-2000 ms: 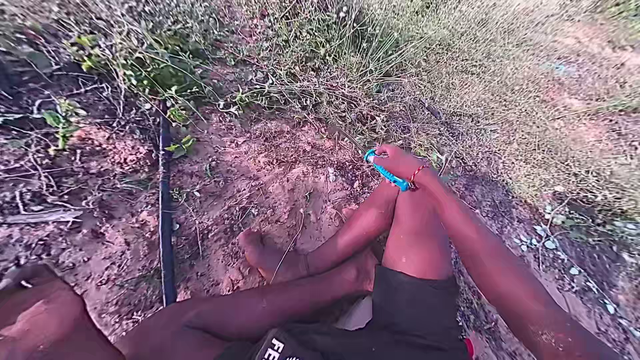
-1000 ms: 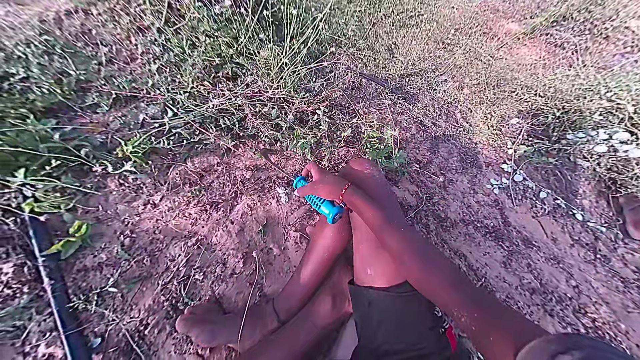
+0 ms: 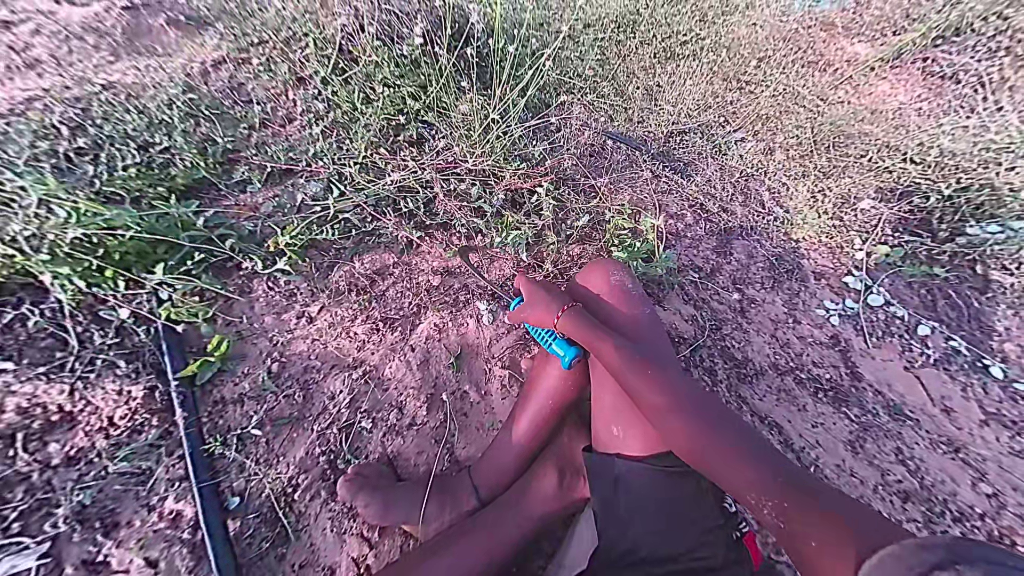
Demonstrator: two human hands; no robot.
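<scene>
My right hand (image 3: 544,306) is closed around the blue plastic handle (image 3: 552,344) of what looks like a sickle. A thin, dark curved blade (image 3: 480,272) reaches up and left from the fist, over soil and dry stems. The hand is beside my raised bent knee (image 3: 612,280), with a red and white cord on the wrist. Below it, my lower leg (image 3: 520,440) and bare foot (image 3: 372,492) lie on the ground. My left hand is outside the view.
A black pipe or hose (image 3: 188,448) runs along the soil at left. Weeds and tall grass (image 3: 472,96) grow ahead. At right, a trailing stem with pale round leaves (image 3: 876,300) lies near the bare soil.
The view has shifted noticeably. My right hand still holds the blue handle beside the knee. The dark limb at the lower left two seconds ago is out of view.
</scene>
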